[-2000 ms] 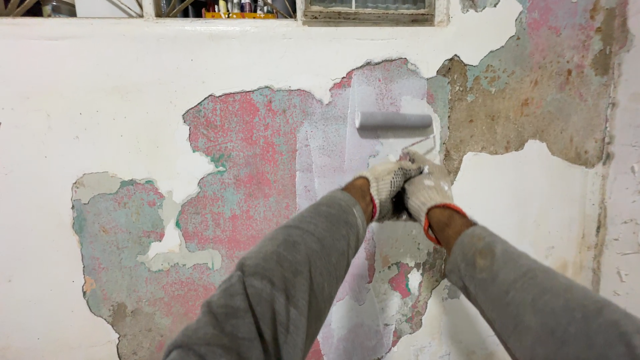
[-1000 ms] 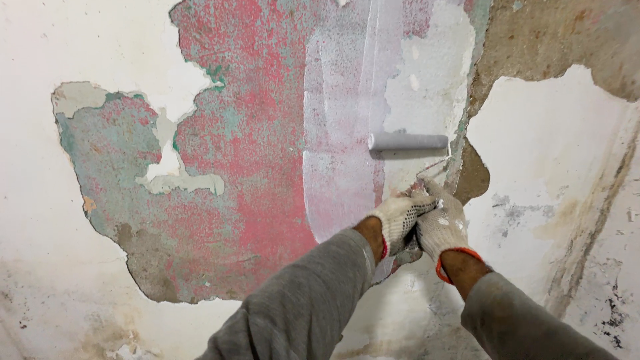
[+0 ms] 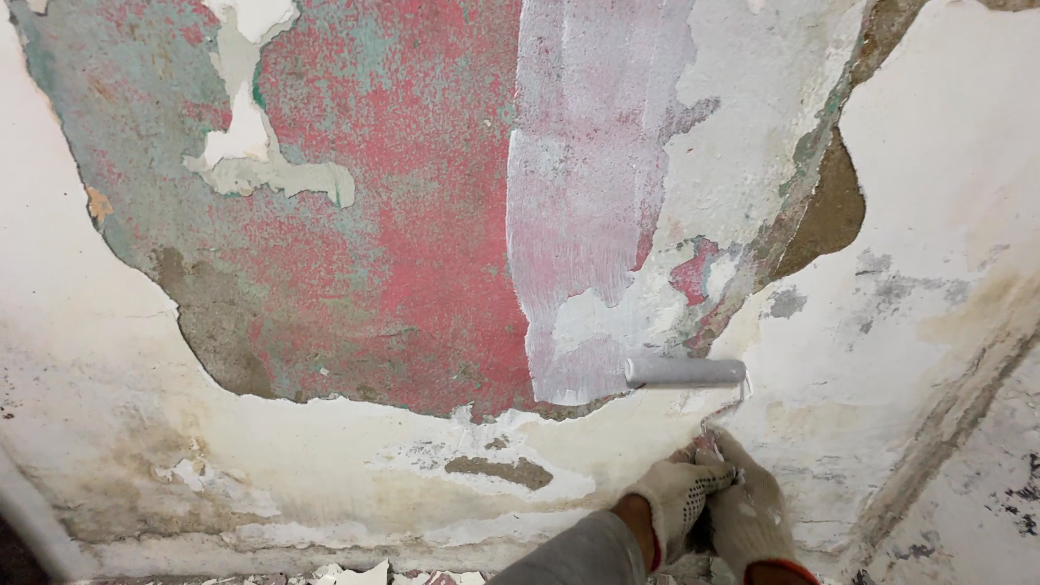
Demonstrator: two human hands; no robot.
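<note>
A paint roller (image 3: 686,372) with a grey, wet-looking sleeve lies against the wall near the lower edge of the peeled patch. Both hands, in knitted work gloves, are closed around its handle below the sleeve. My left hand (image 3: 678,496), with black dots on the glove, is beside and partly over my right hand (image 3: 747,508), whose cuff is orange-red. Most of the handle is hidden by the gloves. A whitish, translucent coat (image 3: 581,203) runs down the wall over the red and green old paint (image 3: 439,244), left of and above the roller.
White plaster (image 3: 951,162) with broken edges surrounds the patch. Bare brown render (image 3: 833,203) shows at the right. A rough, stained corner strip (image 3: 951,439) runs down the lower right. Flakes of fallen paint and plaster (image 3: 366,575) lie along the wall's foot.
Both hands have moved the roller down the wall, from high on the patch to its lower edge, keeping hold of the handle. The view has tilted down with them.
</note>
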